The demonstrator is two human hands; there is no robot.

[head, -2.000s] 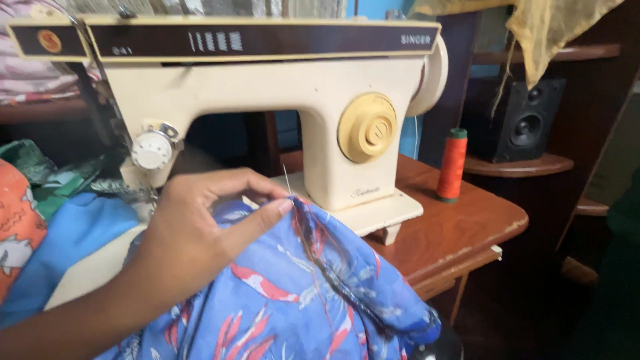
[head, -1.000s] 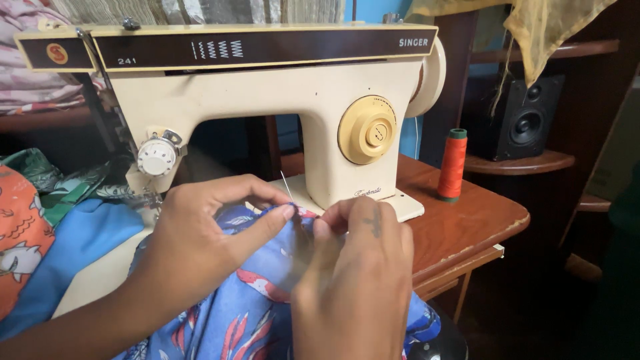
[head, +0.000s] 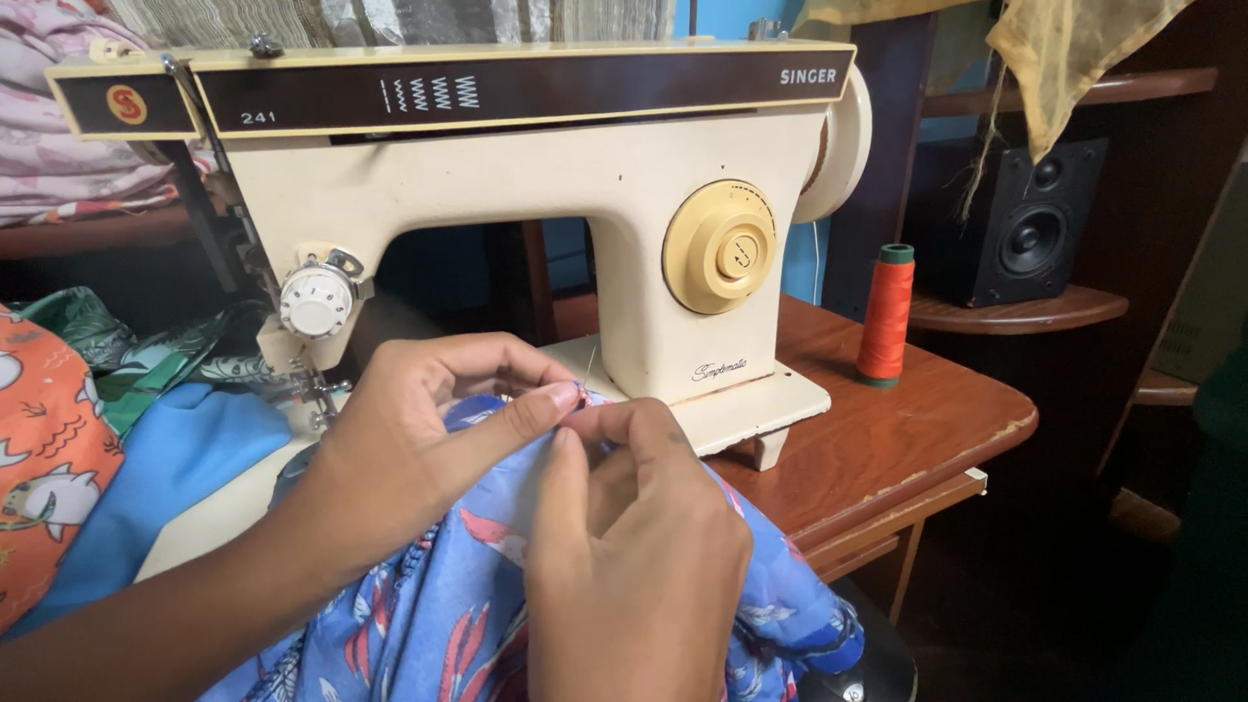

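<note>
Blue printed fabric [head: 468,585] hangs in folds below my hands, in front of a cream Singer sewing machine [head: 507,166]. My left hand [head: 448,419] pinches the fabric's edge between thumb and index finger. A thin needle or pin [head: 591,365] stands up from that pinch, its lower end hidden. My right hand [head: 639,526] is close beside it, thumb and index finger at the same edge, with the fingertips nearly meeting the left ones. What lies between the fingertips is partly hidden.
A red thread cone [head: 885,317] with a green top stands on the wooden table [head: 936,419], right of the machine. Orange printed cloth [head: 49,468] and plain blue cloth [head: 175,478] lie at left. A black speaker [head: 1033,224] sits on a shelf behind.
My right hand, absent from the oldest frame, has come in and joined my left hand at the fabric's edge. My left hand keeps its pinch throughout.
</note>
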